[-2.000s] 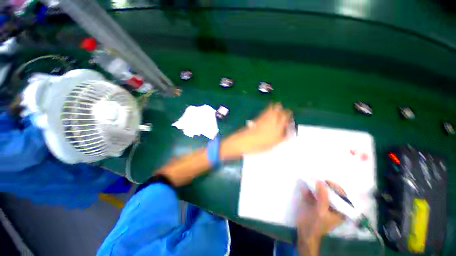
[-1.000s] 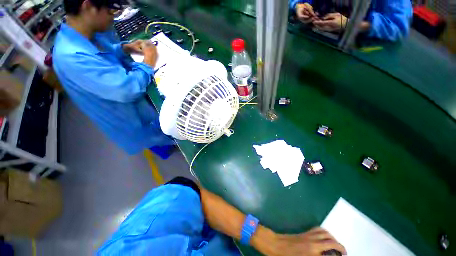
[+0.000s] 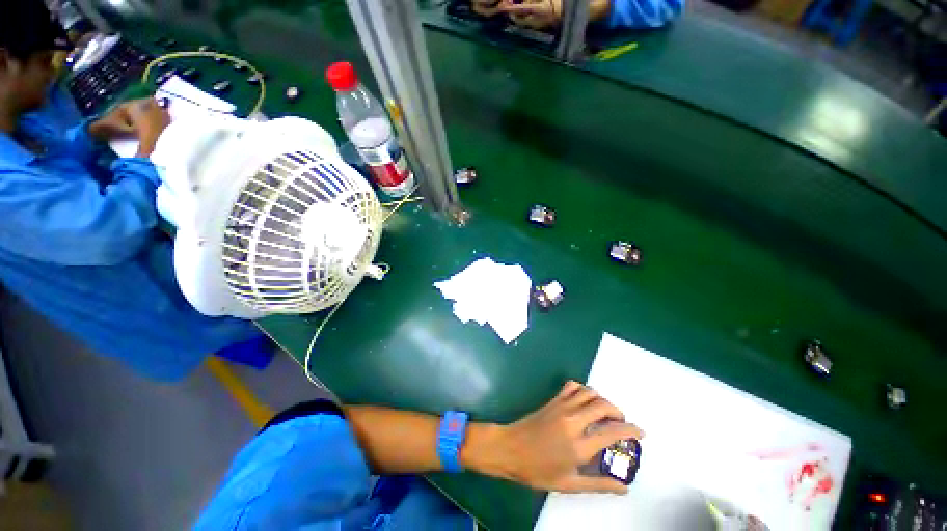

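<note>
My left hand [image 3: 566, 441] holds a small black electronic unit [image 3: 621, 462] with a pale face between thumb and fingers, over the left part of the white paper work sheet [image 3: 675, 415]. Red smears show near the sheet's far right corner. A blurred pale shape with a greenish part [image 3: 716, 513] is cut off by the bottom edge over the sheet; I cannot tell what it is. My right hand cannot be made out.
A white fan [image 3: 301, 233], a bottle with a red cap [image 3: 371, 135] and a metal post [image 3: 410, 104] stand at left. Ragged white paper [image 3: 490, 296] lies beside another unit [image 3: 548, 295]. Several units are spaced beyond. A black controller [image 3: 901, 508] is at lower right. A person in blue works at left.
The view has swung back right since one second ago, so more of the sheet and the controller's edge show. The unit in my left hand is now clearly visible. My right hand was visible two seconds ago.
</note>
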